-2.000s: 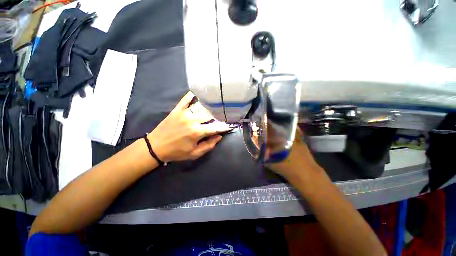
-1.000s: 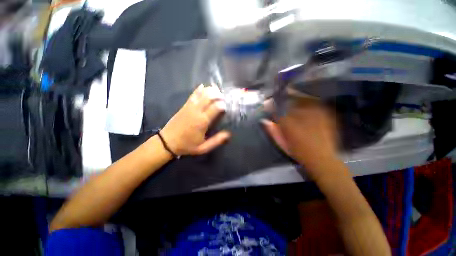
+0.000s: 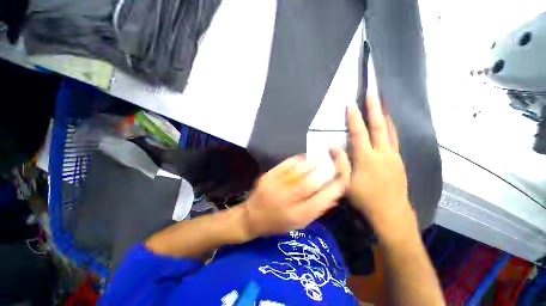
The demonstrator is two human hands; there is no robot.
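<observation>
The dark grey garment panel (image 3: 299, 72) lies over the table's front edge in two broad limbs, with a white area between them. A narrow dark strip (image 3: 363, 66), possibly a zip, runs down that area. My left hand (image 3: 297, 194) is curled and blurred at the lower end of a white piece (image 3: 320, 146); whether it grips this piece or the cloth is unclear. My right hand (image 3: 380, 170) lies flat on the right limb beside the strip, fingers extended upward and holding nothing visible.
Dark cloth pieces (image 3: 170, 36) are heaped at upper left. A blue crate (image 3: 58, 197) with cloth and scraps stands below the table at left. The sewing machine's white head (image 3: 519, 57) is at the right edge. The table's front edge (image 3: 479, 218) runs below it.
The view has swung left and down, so the machine now shows only at the right. Both hands have left the needle area, and the panel lies at the table's front edge.
</observation>
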